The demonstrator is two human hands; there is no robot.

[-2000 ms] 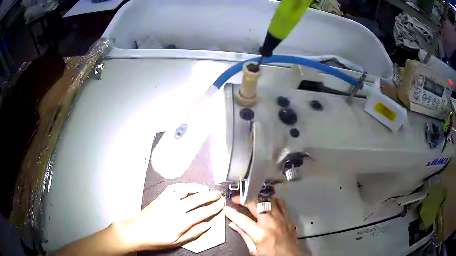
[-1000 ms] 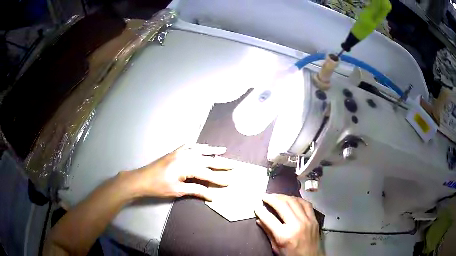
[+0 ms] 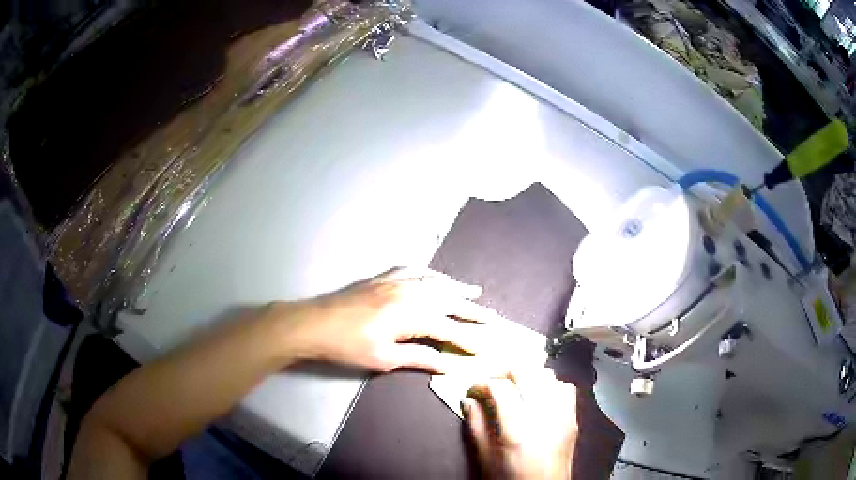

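A dark brown garment panel [image 3: 507, 248] lies flat under the sewing machine's needle area, its notched end towards the back. A pale pocket-shaped piece [image 3: 449, 389] lies on it, bright with glare and mostly covered by my hands. My left hand [image 3: 399, 323] rests flat on the piece and panel, fingers spread. My right hand [image 3: 527, 427] is at the piece's near right edge, thumb and fingers bent onto it. The presser foot [image 3: 561, 345] is just beyond my right fingertips; the needle cannot be made out. Glare hides where the piece's far edge meets the foot.
The off-white machine head [image 3: 779, 375] stands at right, with the lamp [image 3: 638, 246] over its left end and a yellow-green screwdriver [image 3: 818, 148] upright behind. A white trough [image 3: 601, 70] runs along the back. Clear plastic wrap [image 3: 188, 202] and dark stacked panels [image 3: 122, 103] are at left.
The view has swung left, so the machine sits further right. Both hands have slid the pale piece back from the needle area; my right hand has moved from beside the foot to the piece's near edge.
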